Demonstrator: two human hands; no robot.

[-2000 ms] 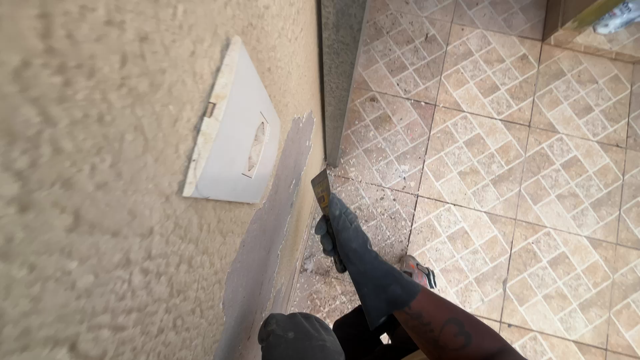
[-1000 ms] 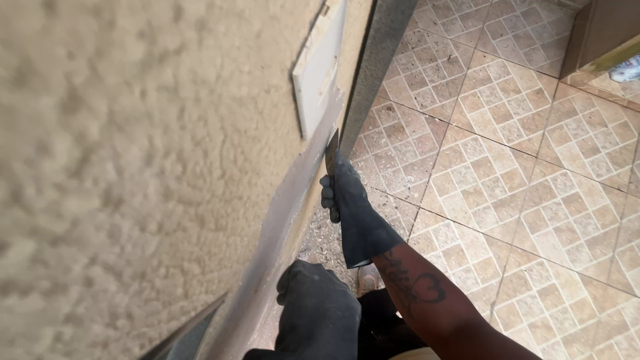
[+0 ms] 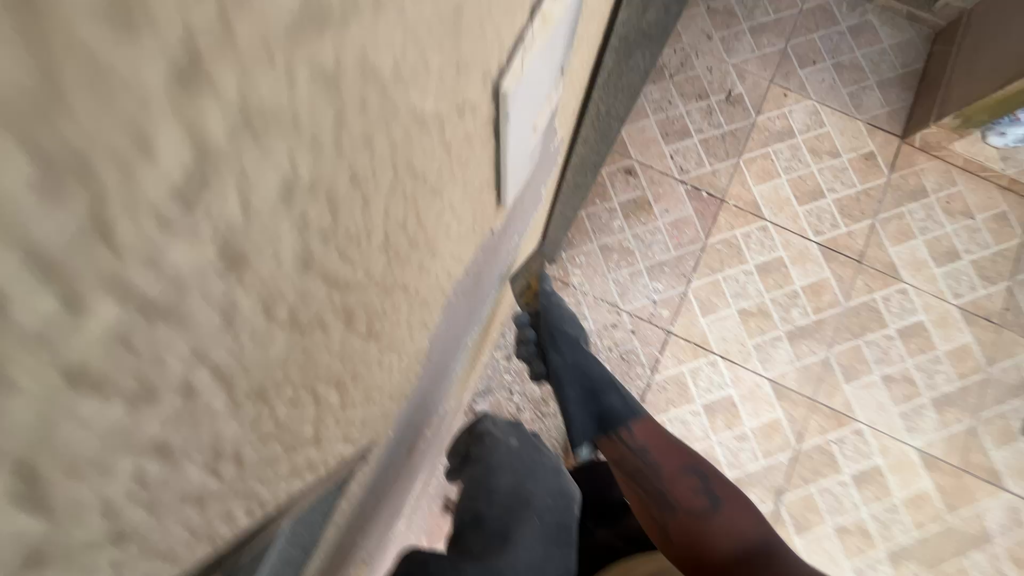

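Observation:
My right hand (image 3: 552, 328), in a dark rubber glove, grips a putty knife (image 3: 529, 282) whose broad blade is at the edge of a textured beige wall (image 3: 240, 240). A scraped grey-white strip (image 3: 460, 320) runs along that wall beside the blade. Above it on the wall is a white cover plate (image 3: 532, 104). My left hand (image 3: 504, 480), gloved in the same dark material, is low in the view near the wall's lower part; its fingers are curled, and whether it holds anything is hidden.
A dark stone or metal strip (image 3: 608, 104) borders the wall's edge. Flakes and dust lie on the patterned tile floor (image 3: 800, 264). A cardboard box (image 3: 964, 68) with a plastic-looking item stands at the upper right. A dark frame (image 3: 296, 520) shows at the lower left.
The view has shifted along the wall. My right hand keeps hold of the putty knife, whose blade now shows its broad face. My left hand has come further into view since two seconds ago.

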